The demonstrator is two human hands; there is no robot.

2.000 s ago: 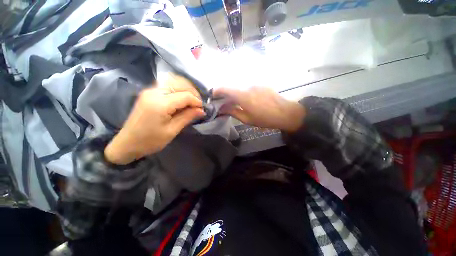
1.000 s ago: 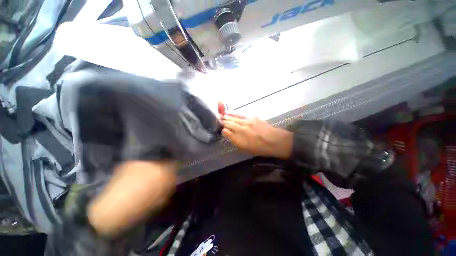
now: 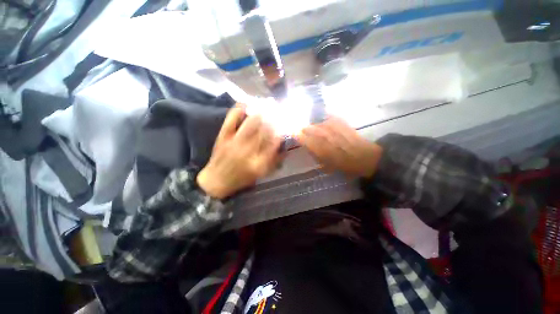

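The dark grey garment panel [image 3: 178, 126] lies to the left of the needle area, with folds running under my left hand. My left hand [image 3: 244, 150] holds the panel's edge just in front of the glaring needle lamp [image 3: 288, 110]. My right hand [image 3: 334, 144] is close beside it on the right, fingertips at a small dark bit of cloth edge between the hands. The white sewing machine [image 3: 405, 43] with a blue stripe stands behind. Glare hides the presser foot and needle, and the fingertips are partly washed out.
Striped grey and white pieces [image 3: 110, 116] are heaped at the left. A pale sheet [image 3: 430, 80] lies on the machine bed at the right. The scale strip [image 3: 301, 189] runs along the table's front edge. A red plastic basket [image 3: 548, 239] is at the lower right.
The edge pinched between both hands was lowered toward the bed. My left hand swung down left, then came back up beside the needle area. My right hand has moved closer to it.
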